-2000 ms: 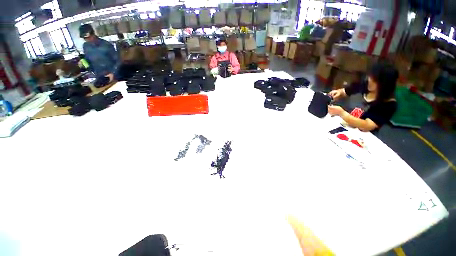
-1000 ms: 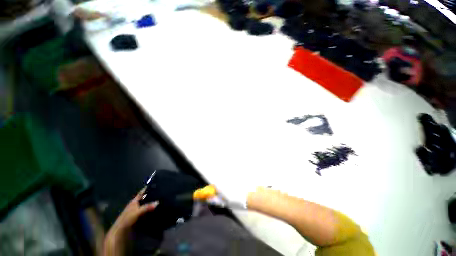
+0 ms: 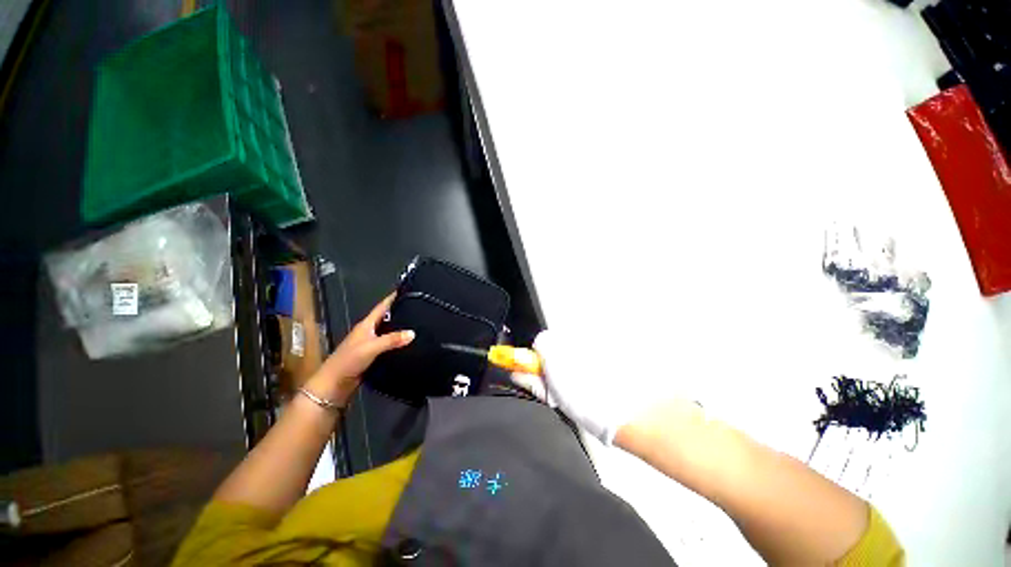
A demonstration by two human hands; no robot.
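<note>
My bare left hand (image 3: pixel 371 341), with a bracelet at the wrist, holds a small black zippered bag (image 3: pixel 443 316) by its left side, thumb on the front. The bag is beside the table edge, over my grey apron's top. A small white logo shows near its lower right. My white-gloved right hand (image 3: pixel 554 377) is closed on the yellow-orange handle of a tool (image 3: pixel 512 358), perhaps an air blow gun. Its thin nozzle points left, over the front of the bag. Whether it touches the bag I cannot tell.
The white table (image 3: pixel 665 166) fills the right side. On it are a black cord pile (image 3: pixel 870 408), a grey-silver pile (image 3: pixel 881 294), a red bin (image 3: pixel 964 183) and black bags (image 3: pixel 981 50). At left are a green crate (image 3: pixel 166 116) and a clear plastic bag (image 3: pixel 150 282) on a dark cabinet.
The view has turned down and left from the table to my lap. Since a second ago, the held bag shows its front and zipper, with the yellow-handled tool still at its right.
</note>
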